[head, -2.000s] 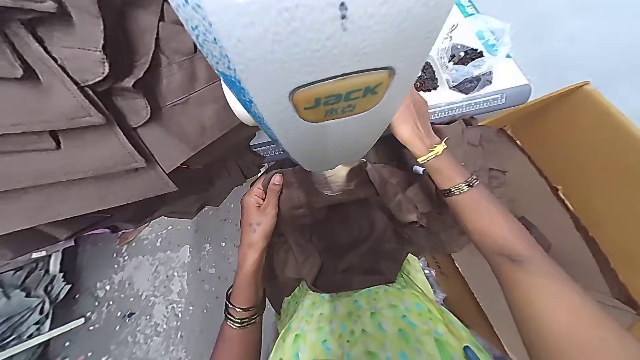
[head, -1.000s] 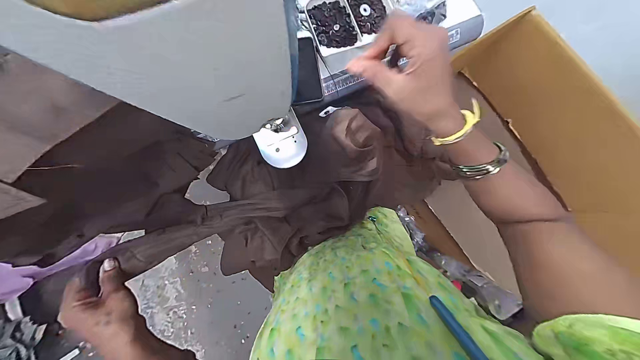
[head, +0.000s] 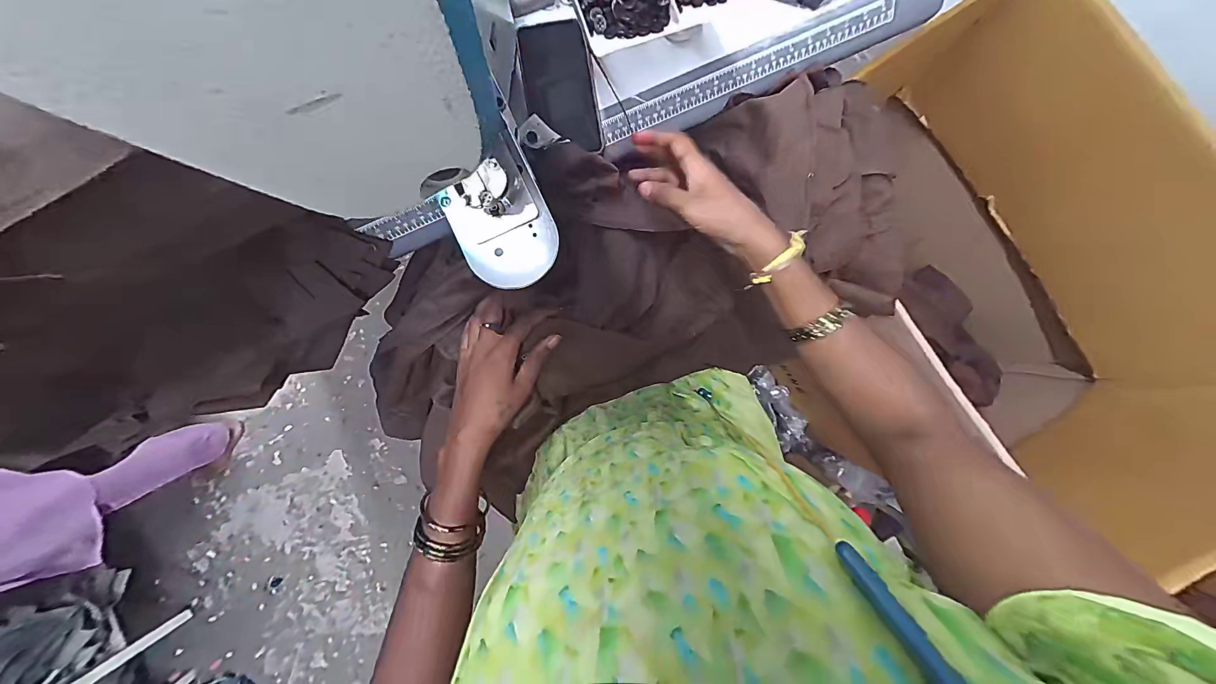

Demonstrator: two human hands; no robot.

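Brown fabric lies bunched across the bed of a sewing machine and over my lap. My left hand rests on the fabric, fingers spread, just below the white rounded arm end of the machine. My right hand hovers over the fabric to the right of it, its fingers loosely bent and apart, with nothing seen between them. A yellow thread band and metal bangles circle the right wrist; dark bangles are on the left.
A cardboard box stands at the right, with fabric hanging over its edge. Dark buttons fill a white tray behind the bed's printed ruler. Stacked brown pieces hang at the left, above a person's purple-clad leg.
My left hand has come back from the lower left onto the fabric by the machine. My right hand has lowered towards the fabric. The long stretch of cloth at the left is now gathered in.
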